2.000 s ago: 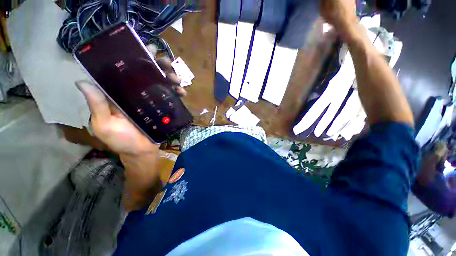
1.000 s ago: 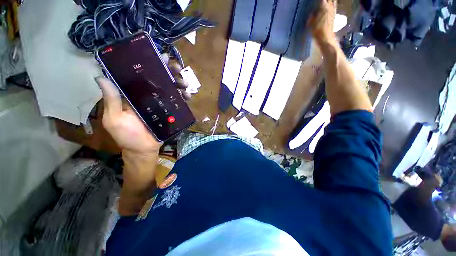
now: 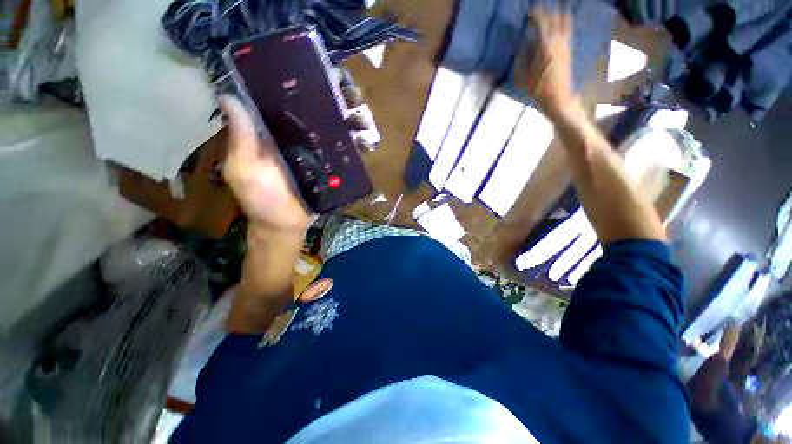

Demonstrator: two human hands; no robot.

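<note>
My left hand (image 3: 265, 178) holds a black smartphone (image 3: 300, 117) with a dark call screen and a red button; its fingertips show at the phone's right edge. My right hand (image 3: 549, 61) is blurred at the top centre, over the navy ends of the cut strip pieces; whether it grips any is not clear. The strips (image 3: 473, 143) lie side by side with white faces towards me and navy far ends. Curved white pieces (image 3: 564, 247) lie right of them, partly under my right forearm.
A tangled navy-and-white pile (image 3: 195, 30) lies behind the phone. A large off-white sheet (image 3: 143, 95) covers the left table edge. White scraps (image 3: 441, 221) lie near the front edge. A small beige box (image 3: 673, 192) and dark fabric bundles (image 3: 725, 61) are at right. A person shows at lower right.
The view has shifted, so most things sit further right in the picture. The phone stays in my left hand. My right hand has moved from beyond the strips' right side onto their navy ends.
</note>
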